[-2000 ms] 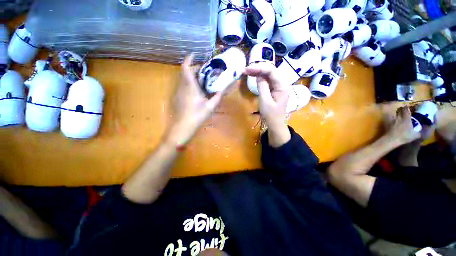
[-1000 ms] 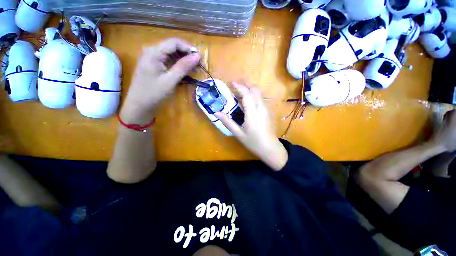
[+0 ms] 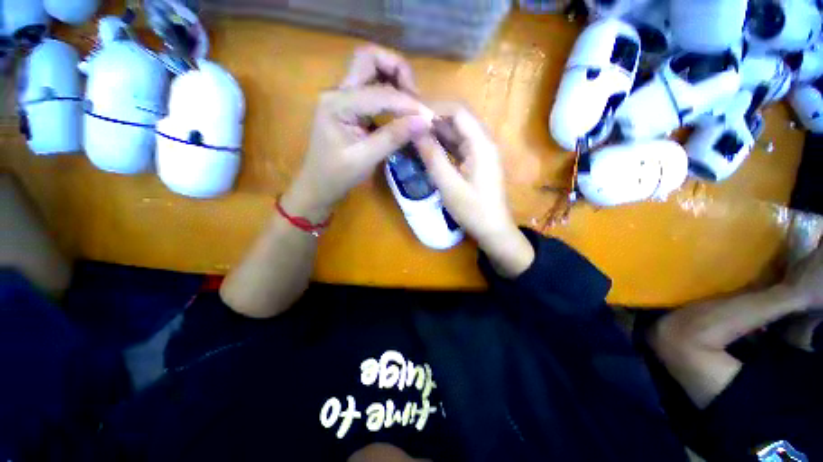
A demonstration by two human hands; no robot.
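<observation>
A white camera body lies on the orange-brown tabletop in front of me, tilted, its dark open cavity facing up. My left hand, with a red string at the wrist, is above its far end, thumb and finger pinched together. My right hand is beside and over the body, its fingertips meeting the left ones. A tiny pale tip shows between the fingertips, probably a small plug; the wires are hidden by the fingers. The far end of the body is hidden under my hands.
Several white camera units stand at the left, some with wires behind them. A loose pile lies at the right, wires hanging from one unit. Stacked clear trays are at the far edge. A neighbour's arm is at the right; another person's arm is at the left.
The body went from being held up to lying on the table. My left hand first pulled at a wire or strip; now my right hand has moved up and both hands' fingertips meet.
</observation>
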